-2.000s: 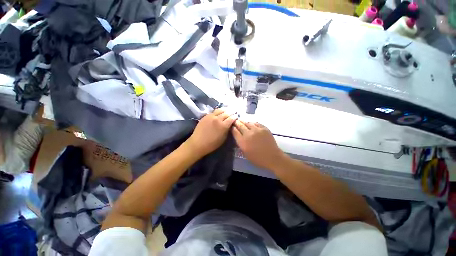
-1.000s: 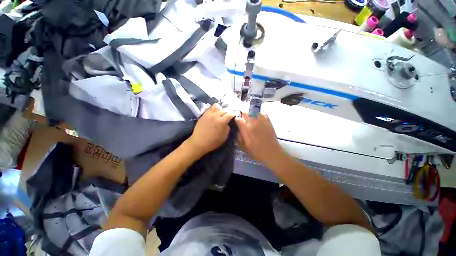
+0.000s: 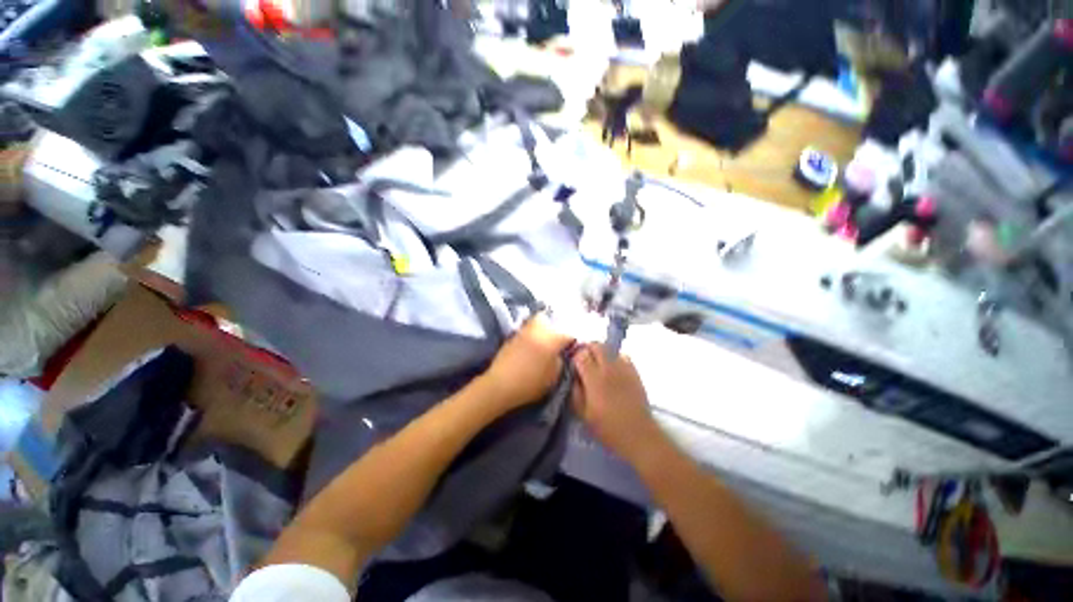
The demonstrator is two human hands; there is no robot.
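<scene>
The garment of light cloth with dark grey bands lies bunched left of the needle, and its dark grey part hangs over the front edge. My left hand pinches the fabric edge just in front of the presser foot area. My right hand holds the same edge close beside it, fingertips nearly touching. The white sewing machine stands to the right; its needle area is blurred. The fingertips and the seam are too blurred to see in detail.
A heap of dark fabric lies at the upper left. A cardboard box with grey garments is at lower left. Scissors with looped handles are at the table's right end. Thread cones stand behind the machine.
The view has swung upward and tilted, so more of the area behind the machine shows and the picture is blurred. Both hands still hold the fabric edge near the needle.
</scene>
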